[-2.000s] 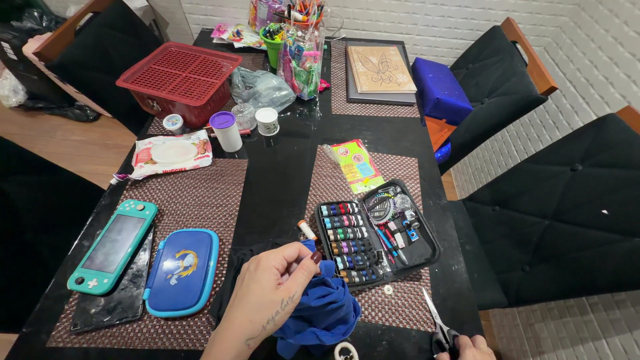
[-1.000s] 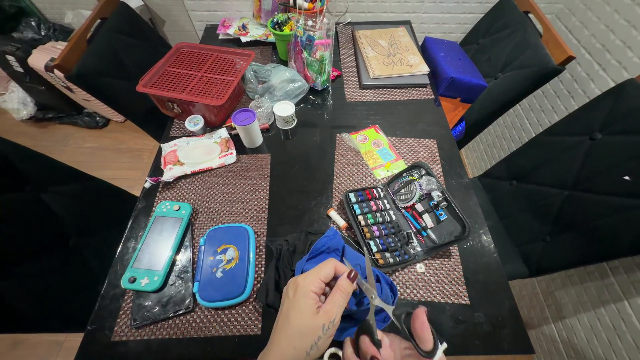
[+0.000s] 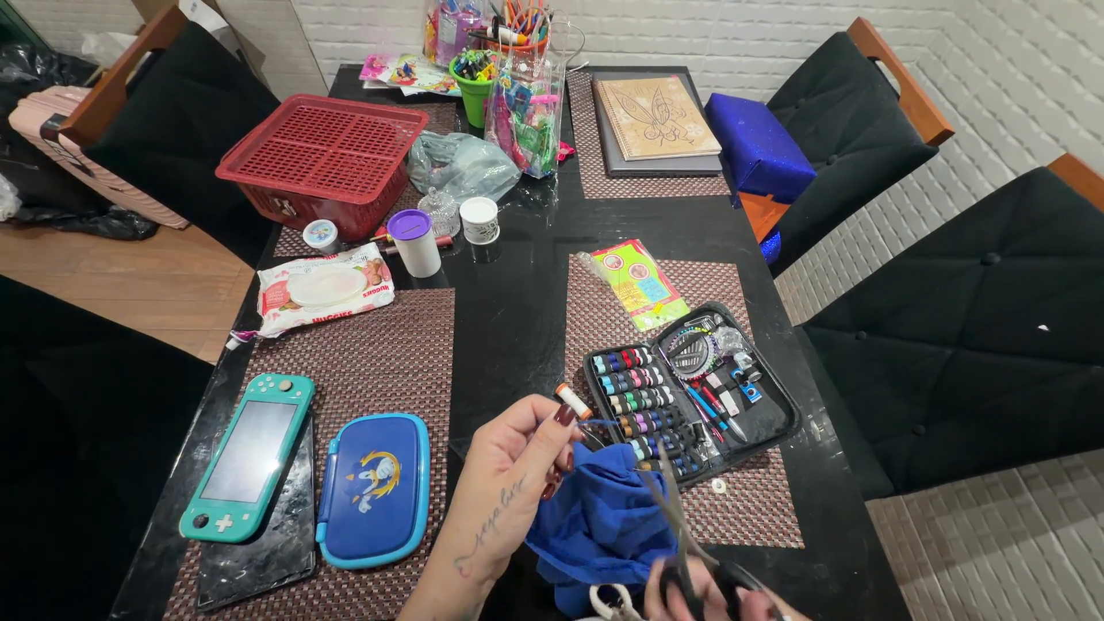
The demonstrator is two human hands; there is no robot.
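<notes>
My left hand (image 3: 517, 466) pinches a short blue strand, perhaps thread or a fabric edge, between thumb and fingertips above the blue cloth (image 3: 604, 517). At the lower right, my right hand (image 3: 703, 595) holds black-handled scissors (image 3: 677, 517), their blades apart and pointing up beside the cloth. Behind the cloth lies an unzipped sewing kit (image 3: 776, 431) with thread spools on one side and a pin wheel and small tools on the other. A spool with an orange-brown end (image 3: 573, 401) rests at the kit's left edge.
To the left are a turquoise handheld console (image 3: 250, 457) on a dark tablet (image 3: 259, 552), a blue case (image 3: 375, 492) and a wipes pack (image 3: 326, 289). Further back stand a red basket (image 3: 319, 164) and a lidded white jar (image 3: 414, 246). A small white button (image 3: 718, 486) lies before the kit.
My right hand, at the scissors on the table's right edge two seconds ago, has lifted them and brought them left beside the blue cloth.
</notes>
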